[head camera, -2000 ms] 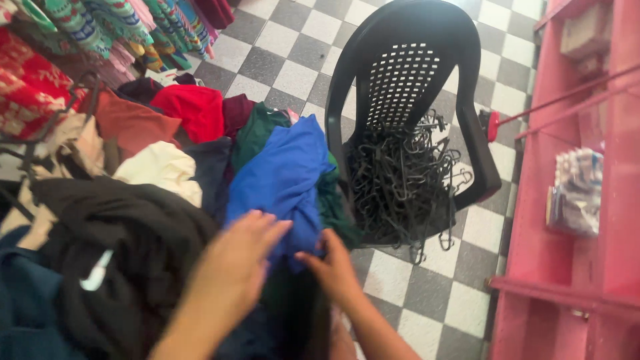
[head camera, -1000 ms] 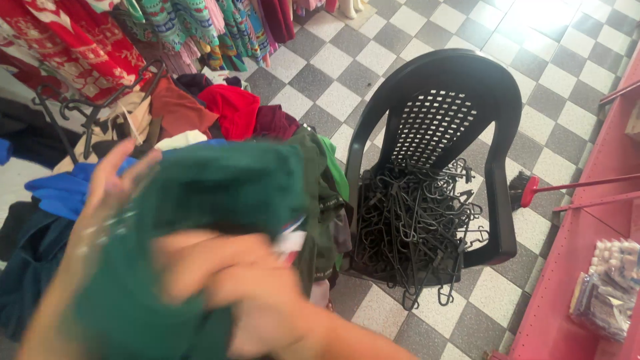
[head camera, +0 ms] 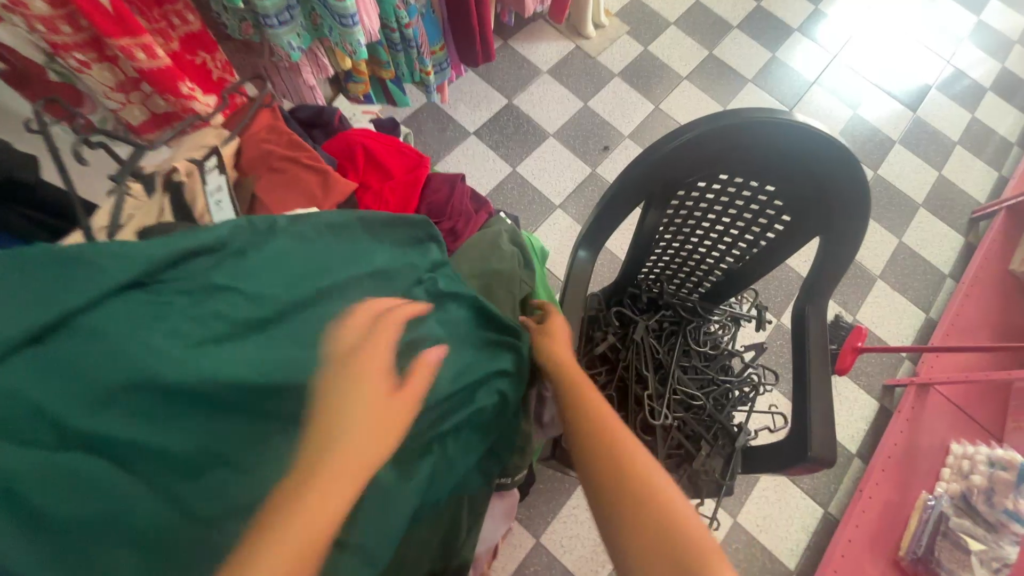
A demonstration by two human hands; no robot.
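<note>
A dark green garment point(head camera: 200, 320) lies spread over the clothes pile, covering much of the left side. Above its right part is my left hand point(head camera: 372, 376), fingers and thumb apart, holding nothing. At the garment's right edge, my right hand point(head camera: 548, 336) has its fingertips against the cloth; whether they pinch it is unclear. Beside that hand are an olive garment point(head camera: 500, 268) and a bright green one point(head camera: 538, 256). Maroon point(head camera: 454, 210), red point(head camera: 380, 168) and rust-coloured point(head camera: 288, 164) garments lie along the pile's far edge.
A black plastic chair point(head camera: 768, 152) stands at the right, its seat heaped with black hangers point(head camera: 680, 376). Past it are a red-headed brush point(head camera: 848, 348) and a pink metal shelf point(head camera: 888, 496) with packaged goods point(head camera: 968, 504). Patterned clothes point(head camera: 312, 32) hang at the back left.
The dark green garment, lifted and blurred in my hands one second ago, now lies spread on the pile. The blue garment handled two seconds ago is mostly out of sight. My left hand is free of cloth.
</note>
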